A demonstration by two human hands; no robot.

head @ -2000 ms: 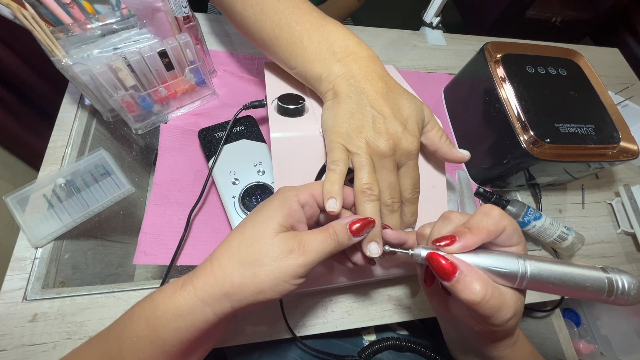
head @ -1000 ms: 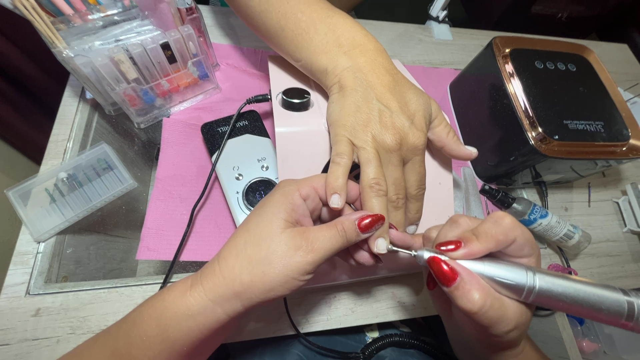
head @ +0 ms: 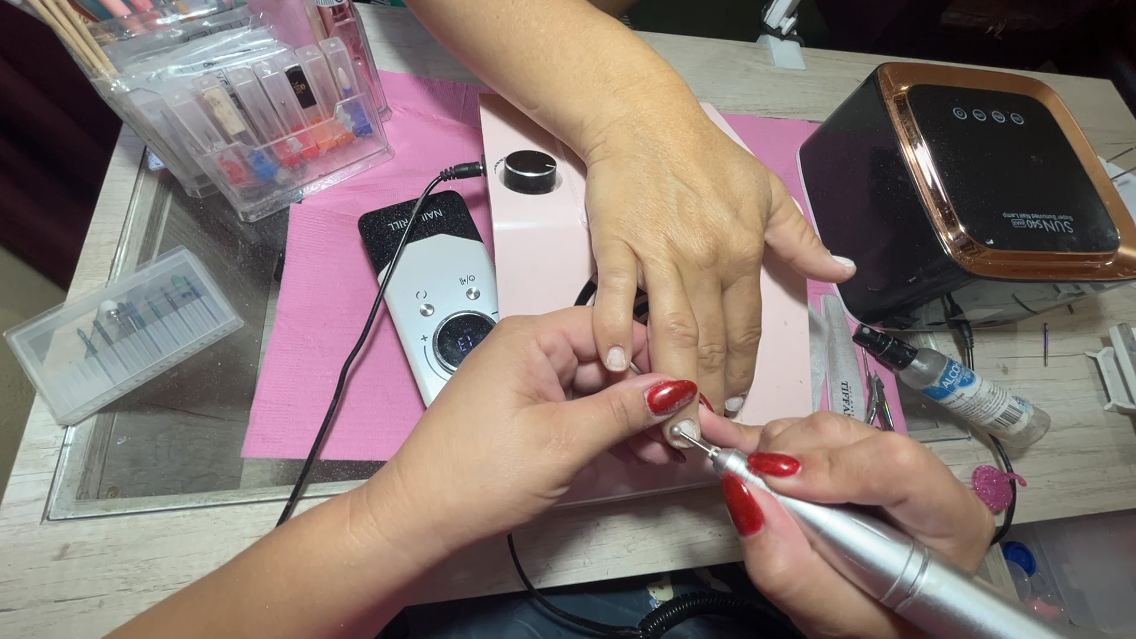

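Another person's hand [head: 688,213] lies palm down over a pink nail dust collector [head: 541,266]. My left hand [head: 532,408], with red nails, holds one of its fingers near the tip, thumb on top. In my right hand [head: 852,497] is a silver nail drill handpiece [head: 874,541], its thin metal bit [head: 697,441] at the whitish nail of the held finger. Left of the collector, the white and black drill control unit [head: 435,302] lies on pink paper towel [head: 311,355], with a black cable across it.
A clear organizer [head: 275,160] holds sticks and nail supplies. Below it is a clear case of drill bits [head: 124,333]. On the right stand a black and copper nail lamp [head: 976,177], a lying spray bottle [head: 958,382], nail files [head: 839,364] and metal nippers [head: 877,404].
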